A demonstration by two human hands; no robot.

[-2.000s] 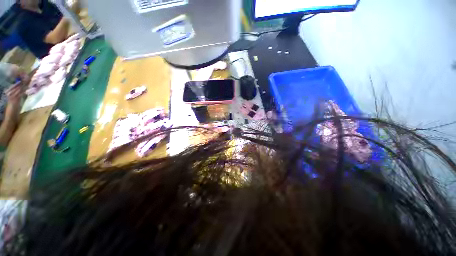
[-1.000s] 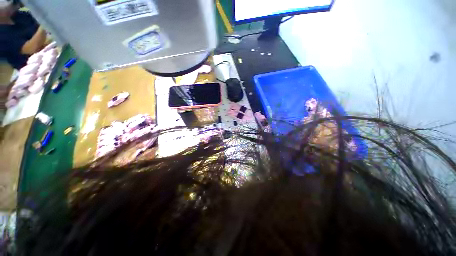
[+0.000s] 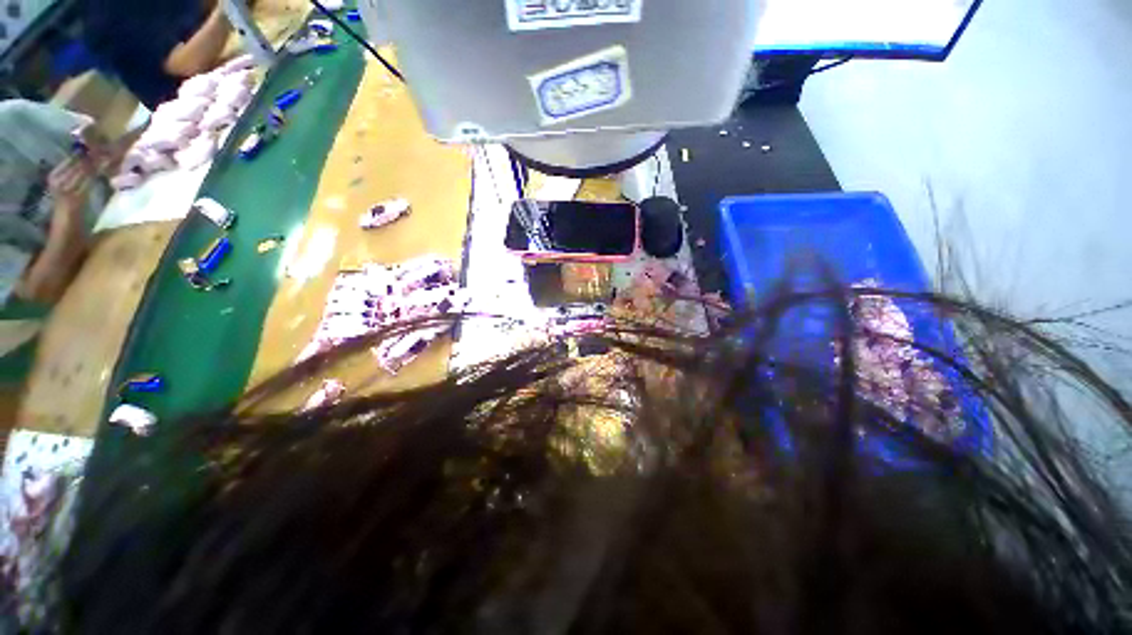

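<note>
Pink-and-white plastic housings lie in a heap [image 3: 391, 304] on the tan bench, left of the pale machine table. A brightly lit yellowish fixture [image 3: 605, 416] shows through hair under the laser head [image 3: 590, 149]. My right hand [image 3: 658, 293] seems to be the blurred skin-toned shape right of the fixture, over the speckled table; hair covers it, and its fingers and any held part cannot be made out. More pink parts [image 3: 896, 360] lie in the blue bin [image 3: 807, 213]. My left hand cannot be seen.
A smartphone [image 3: 577, 228] and black mouse [image 3: 660, 228] lie beyond the fixture. A monitor [image 3: 857, 25] stands at top right. The green belt [image 3: 279, 186] carries blue pieces and white-pink housings. A coworker's hands [image 3: 77, 174] show at far left. Hair hides the lower view.
The view has shifted, so the bench and bin sit further right. The skin-toned hand shape seen in the bin one second ago is now near the fixture. Belt pieces have changed position.
</note>
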